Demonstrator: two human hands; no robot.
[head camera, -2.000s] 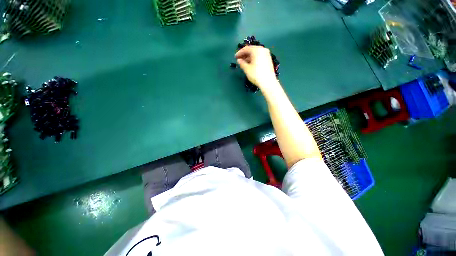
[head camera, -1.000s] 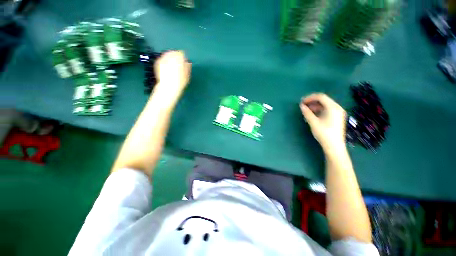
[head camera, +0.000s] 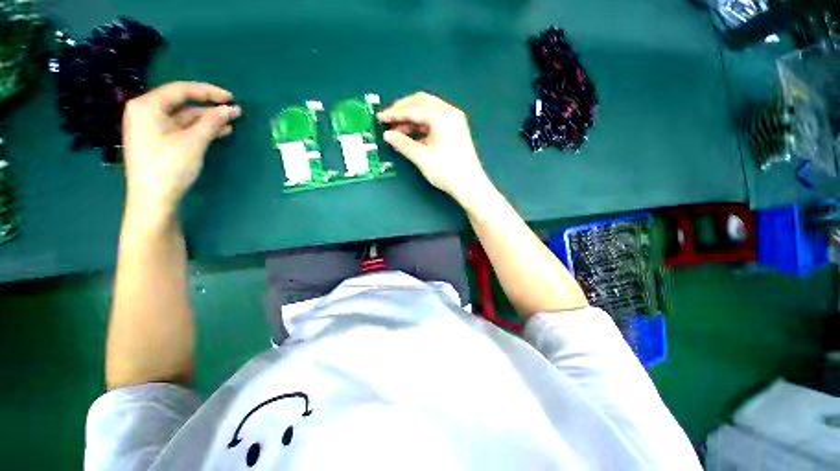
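A green circuit board panel (head camera: 333, 145) lies flat on the dark green mat in front of me, with two units, each with a round green area above a white block. My left hand (head camera: 175, 129) is left of the panel, thumb and fingertips close together; a small dark bit may show at the tips, but I cannot tell. My right hand (head camera: 428, 138) is at the panel's upper right edge, fingertips pinched close; whether they hold a component is too small to tell. The left component pile (head camera: 106, 78) lies beyond my left hand. The right component pile (head camera: 560, 90) lies right of my right hand.
Waiting boards (head camera: 9, 55) are cut off at the far left edge. A blue crate of boards (head camera: 612, 267) stands below the bench edge at right, near a red stool (head camera: 705, 237) and a blue bin (head camera: 787, 241). Clear plastic items (head camera: 810, 92) lie far right on the bench.
The view has turned towards the right. My left hand has left the left pile and come nearer the panel. My right hand has moved from near the right pile to the panel's right edge.
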